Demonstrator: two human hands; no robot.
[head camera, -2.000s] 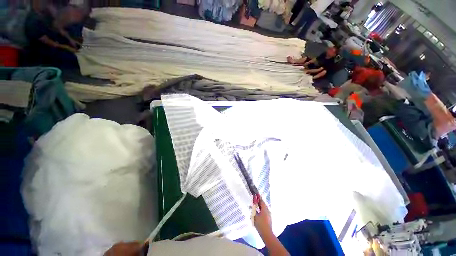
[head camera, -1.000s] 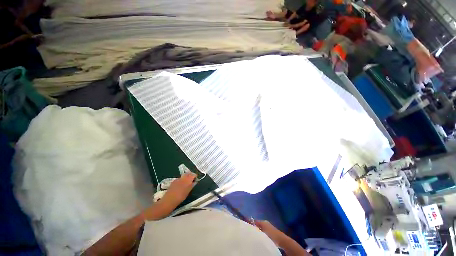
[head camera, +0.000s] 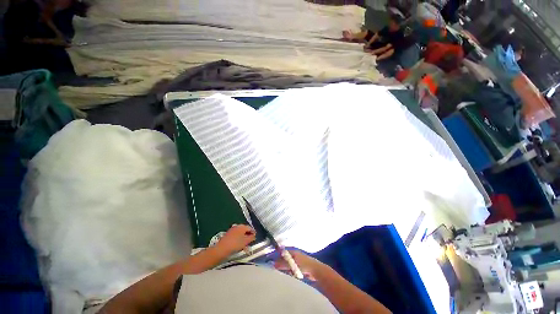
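Note:
Sheer white fabric with faint stripes lies spread over the green table, its edge running diagonally toward me. My right hand is shut on the shears, at the table's near edge. The shears' long dark blades point up and left along the fabric's edge. My left hand is just left of the blades, fingers curled, with a narrow white strip running up from it toward the fabric. Some crumpled white strip shows beside that hand.
Heaped white fabric stands left of the table. A blue recess is at the near right, with a white sewing machine beyond. A grey flat bar lies near it. Long cream fabric covers the floor behind; people sit at its ends.
The shears came down from over the fabric to the near table edge, then up to the fabric's edge. My left hand moved from the lower left onto the table. The view has shifted.

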